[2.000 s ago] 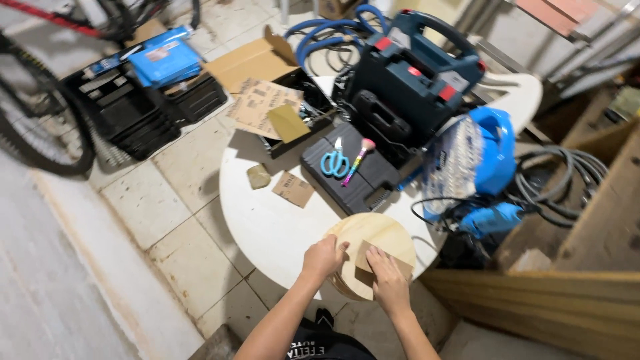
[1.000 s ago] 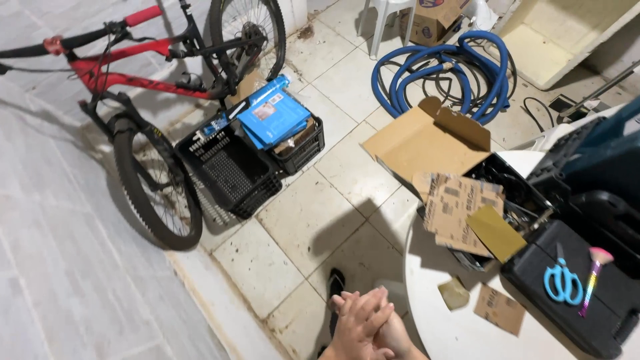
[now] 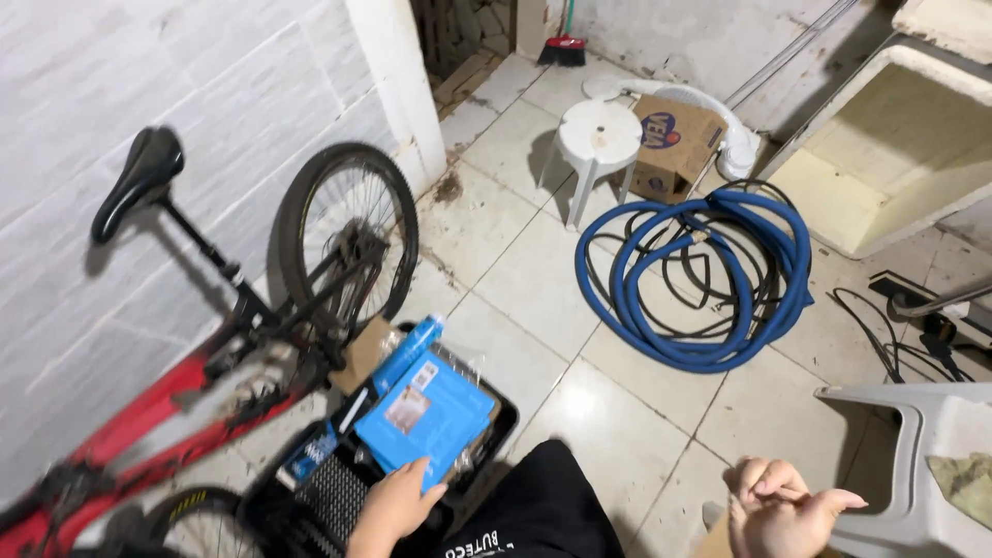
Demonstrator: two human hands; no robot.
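My left hand (image 3: 399, 500) reaches over a black plastic crate (image 3: 508, 415), its fingertips at the lower edge of a flat blue package (image 3: 426, 411). Whether the fingers grip the package cannot be told. Beside that package lies a rolled blue package (image 3: 407, 353), and a smaller blue-and-white pack (image 3: 310, 453) is at the crate's left side. My right hand (image 3: 783, 504) is raised at the lower right with its fingers curled and thumb out, near a white plastic stool (image 3: 914, 465); nothing shows in it.
A red bicycle (image 3: 194, 395) leans by the wall at left. Coiled blue hose (image 3: 744, 353) lies on the tiled floor, near a small white stool (image 3: 601, 136) and a cardboard box (image 3: 674, 139). A broom (image 3: 563, 50) stands farther back. A basin (image 3: 876, 155) is at right, with black cables (image 3: 891, 349) below.
My hands, together one second ago, are now apart, the left one at the blue package in the crate. The view has swung away from the round table.
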